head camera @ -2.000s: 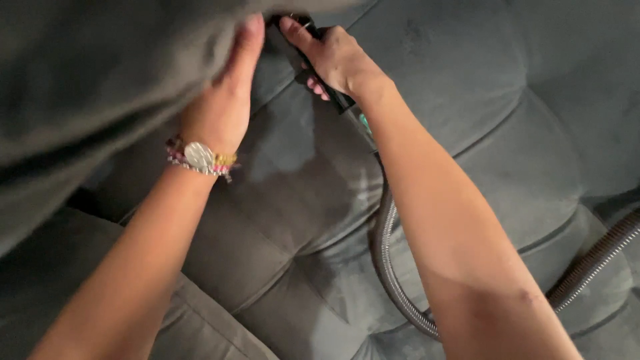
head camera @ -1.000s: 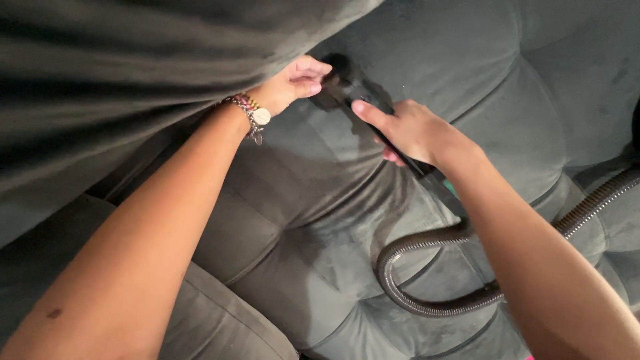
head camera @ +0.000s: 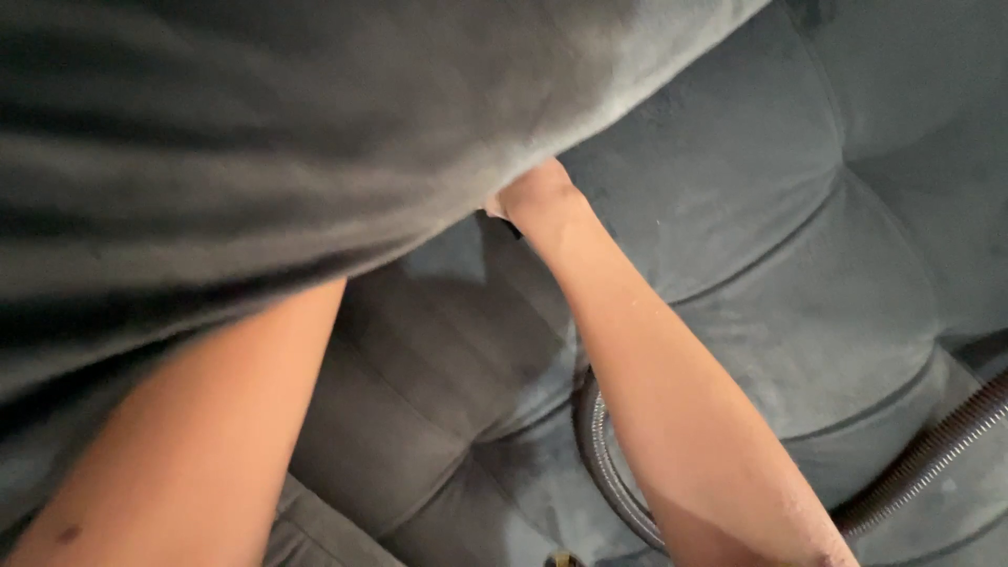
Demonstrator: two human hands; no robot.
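A large grey velvet cushion (head camera: 331,150) covers the upper left of the view. My left forearm goes beneath its lower edge, and the left hand is hidden. Only the back and wrist of my right hand (head camera: 531,193) show at the cushion's edge; its fingers are out of sight. A small dark part of the vacuum handle (head camera: 510,229) shows just under this hand, but the grip itself is hidden. The ribbed vacuum hose (head camera: 602,449) curves down behind my right forearm.
Tufted grey velvet upholstery (head camera: 732,236) with darker patches lies under both arms. Another stretch of ribbed hose (head camera: 929,457) crosses the lower right. A seam-edged grey cushion (head camera: 323,528) is at the bottom left, and a small gold-and-dark object (head camera: 564,560) shows at the bottom edge.
Both hands were in view one second ago, the right holding the black vacuum handle. Now the left hand is behind the cushion, and the right has moved up and left to its edge.
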